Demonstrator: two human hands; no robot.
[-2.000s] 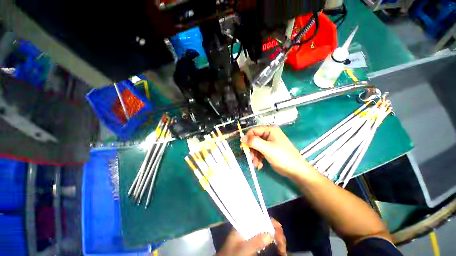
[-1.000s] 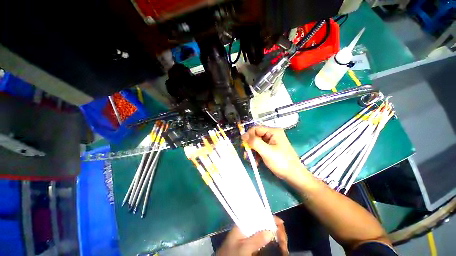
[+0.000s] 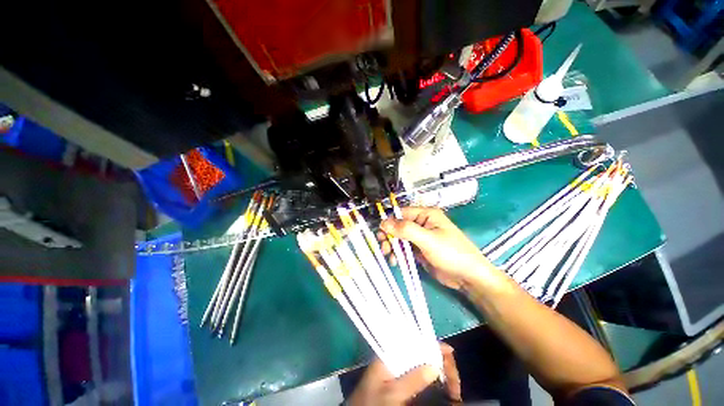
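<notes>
My left hand (image 3: 405,384), cut off by the bottom edge, holds a fanned bunch of white wires (image 3: 373,305) by their lower ends. The wires' orange-yellow tips point up at the machine. My right hand (image 3: 425,242) pinches one or two wires near their tips at the right side of the fan, just in front of the die area of the crimping machine (image 3: 361,162). The exact contact of the tips with the die is too dark to tell. A terminal strip (image 3: 198,243) enters the machine from the left.
Finished wires (image 3: 556,226) lie at right under a metal rail (image 3: 516,162). A small wire bundle (image 3: 238,273) lies at left. Behind are a squeeze bottle (image 3: 528,117), red bin (image 3: 504,79) and small blue bin (image 3: 171,198). A blue tray (image 3: 155,333) is left, a grey crate (image 3: 691,158) right.
The machine's red plate has come down into view. A second wire now stands apart from the fan beside my right fingers. My hands have stayed nearly in place.
</notes>
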